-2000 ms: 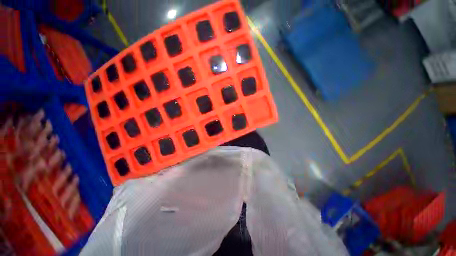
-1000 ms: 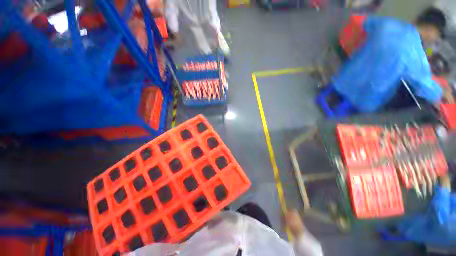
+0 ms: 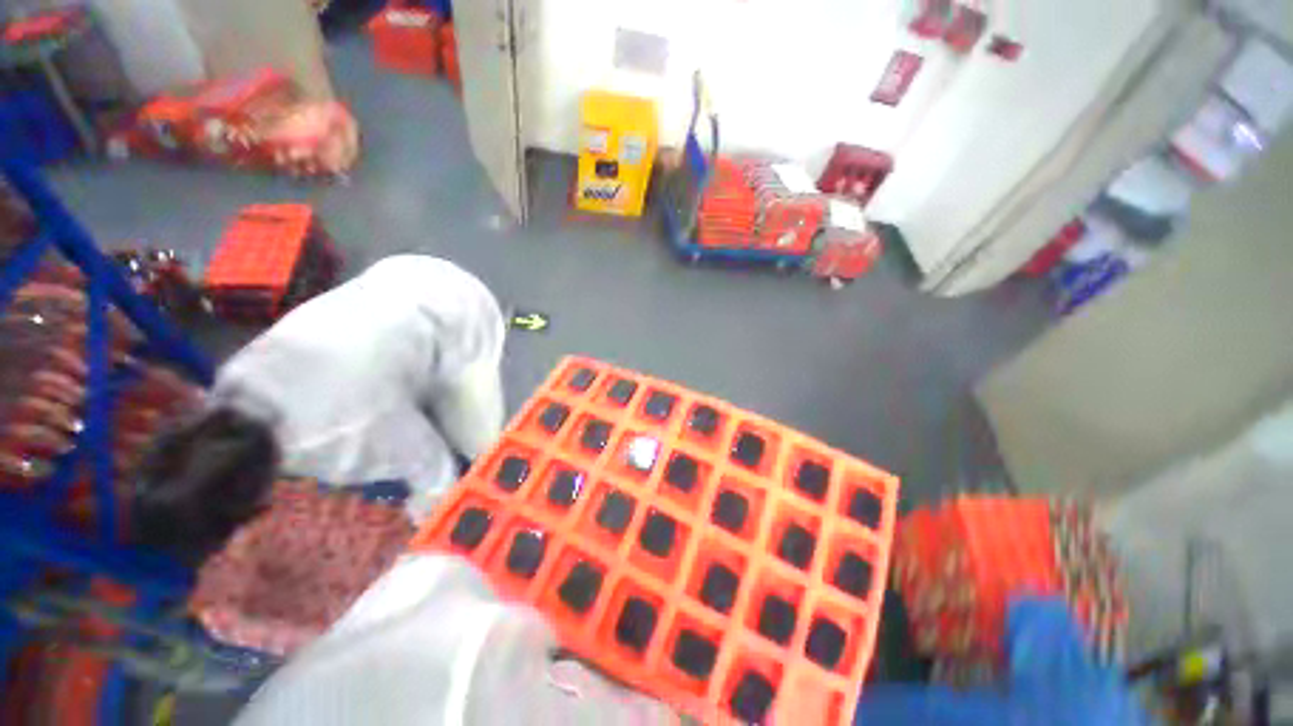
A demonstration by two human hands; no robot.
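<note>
An orange-red compartment tray (image 3: 705,489) is held against the front of my body, tilted, in the lower middle of the view. Most of its visible square pockets hold a dark rounded-square watch body (image 3: 657,533); one or two reflect white light. My white sleeve covers the tray's lower left edge. Neither of my hands shows; what supports the tray is hidden.
A person in white bends at the left beside a blue rack (image 3: 99,383). A blue-sleeved arm and stacked orange trays (image 3: 1000,556) are at the right. Ahead are a yellow box (image 3: 616,153), a loaded blue trolley (image 3: 737,257) and an open door (image 3: 492,107).
The view has swung from the aisle and seated workers to a doorway and trolley. The tray has moved to the right in view. The hand seen low at right a second ago is gone.
</note>
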